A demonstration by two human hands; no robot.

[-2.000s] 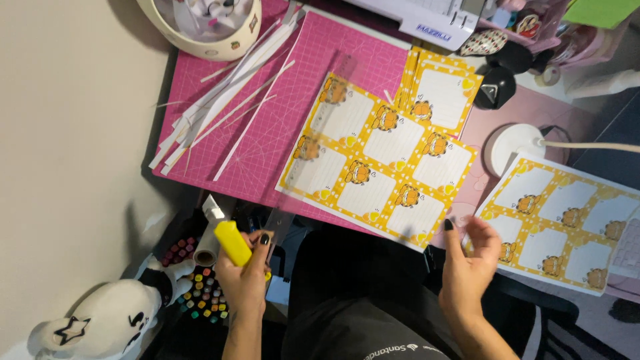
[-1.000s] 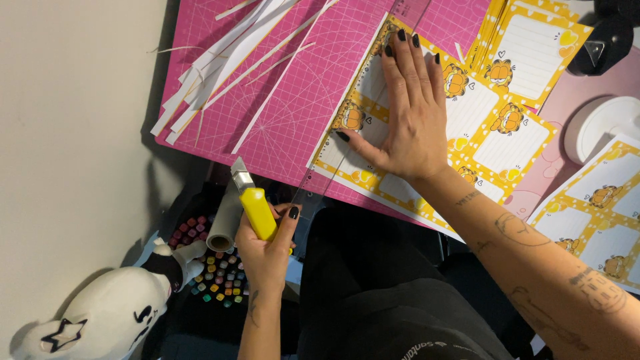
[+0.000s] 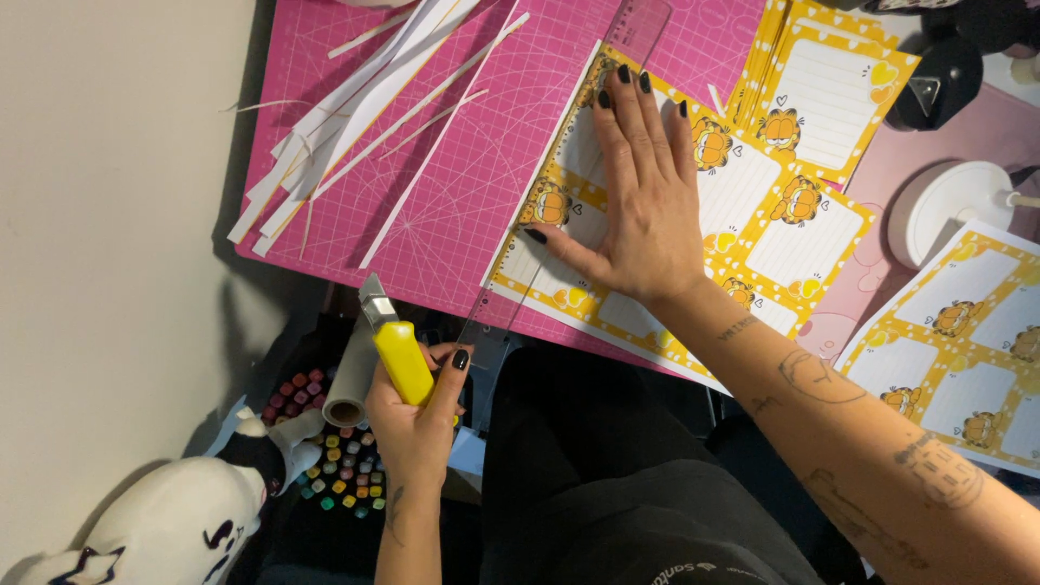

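My left hand (image 3: 418,406) grips a yellow utility knife (image 3: 404,361), its blade pointing up beside the mat's lower edge. The fingertips of that hand also touch the near end of a clear plastic ruler (image 3: 520,280). Spread flat, my right hand (image 3: 654,187) presses on the ruler and on a printed sheet of yellow-bordered cat note cards (image 3: 739,183). The ruler lies along the sheet's left border, over a pink cutting mat (image 3: 422,203). A narrow white margin shows left of the ruler.
Cut paper strips (image 3: 357,122) lie on the mat's left part. Yellow note cards (image 3: 829,89) are stacked at upper right; another printed sheet (image 3: 959,341) lies by a round white base (image 3: 946,211). Below are markers (image 3: 349,471), a grey cardboard tube (image 3: 349,382) and a white plush toy (image 3: 179,520).
My right hand, off the sheet two seconds ago, came down on the ruler and sheet and stays there. My left hand keeps hold of the knife. The view has moved closer.
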